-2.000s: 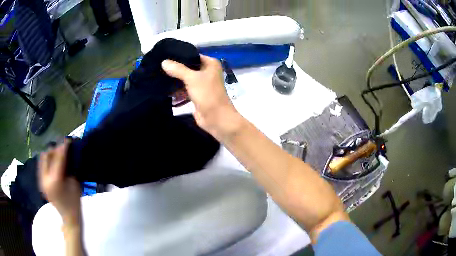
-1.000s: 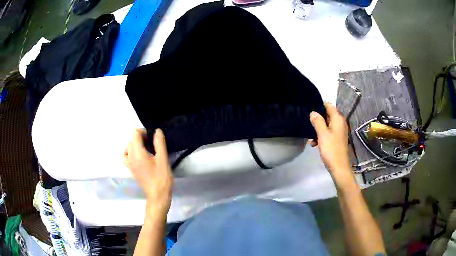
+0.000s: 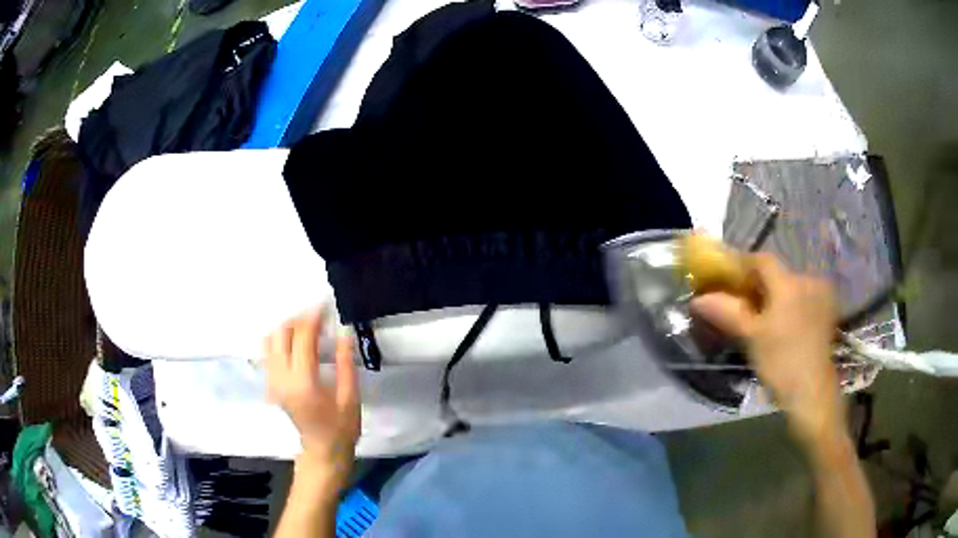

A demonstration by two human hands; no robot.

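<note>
A black garment (image 3: 494, 168) lies spread over the white padded pressing board (image 3: 189, 252), its gathered edge towards me. Thin black cords and a small black label hang from that edge. My right hand (image 3: 772, 315) grips the wooden handle of the steam iron (image 3: 672, 305). The iron is blurred, at the right end of the gathered edge; whether it touches the cloth cannot be told. My left hand (image 3: 313, 384) is at the board's front edge, just left of the label, holding nothing, fingers apart.
The grey iron rest (image 3: 814, 221) is at the right. A round dark container (image 3: 779, 55) and a small clear bottle (image 3: 660, 19) stand at the back. More black cloth (image 3: 173, 105) lies at far left, above a brown wicker basket (image 3: 53, 315). White hangers (image 3: 126, 452) hang at lower left.
The garment was gathered up in both hands, then laid flat across the board. Both hands have let go of its edge. My right hand has lifted the iron off its rest and moved it left.
</note>
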